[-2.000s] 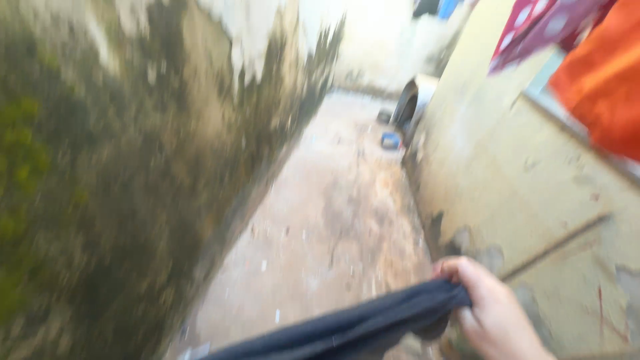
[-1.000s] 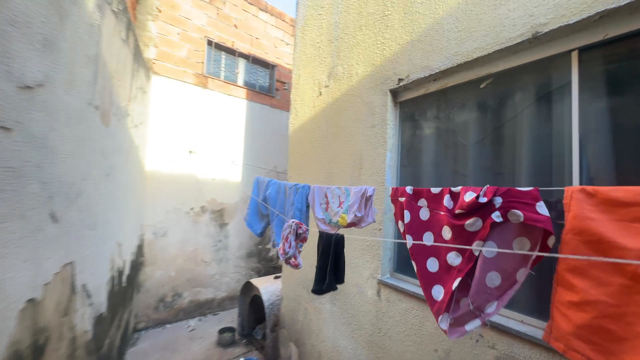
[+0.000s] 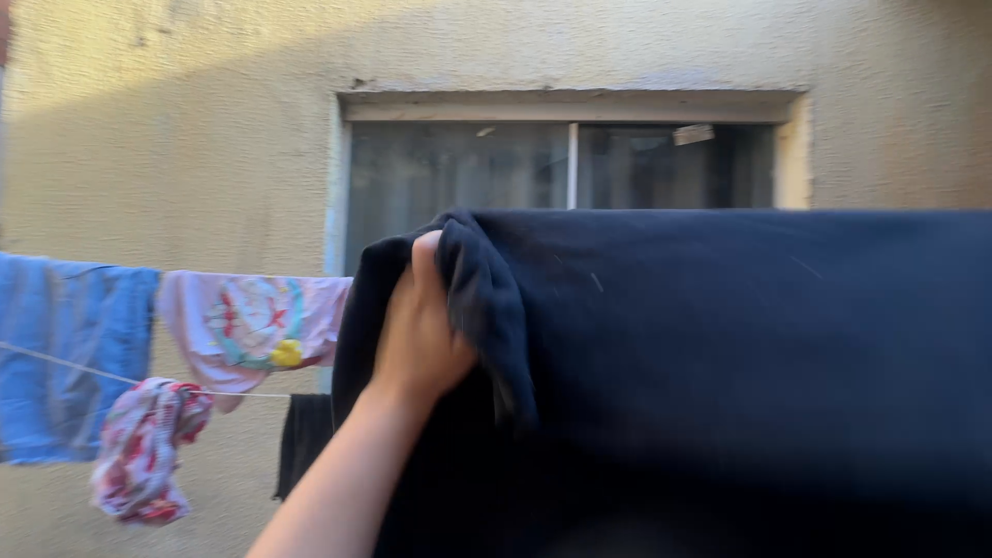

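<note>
My left hand is raised near the middle of the view, gripping a bunched edge of a large dark navy cloth. The cloth spreads across the right half, its top edge nearly level, and covers the lower part of the window. My right hand is not visible. Left of my left hand, a pink printed garment and blue garments hang on a line. Lower down, a crumpled red and white patterned cloth and a black cloth hang by a second line.
Behind the cloth stands a rough yellow wall with a sliding glass window set into it. The thin clothesline crosses in front of the wall at the left. The dark cloth blocks the view below and to the right.
The view has swung up from the ground and then to the right. A hand held dark cloth low two seconds ago; the cloth now spreads high, where the polka-dot and orange cloths are hidden.
</note>
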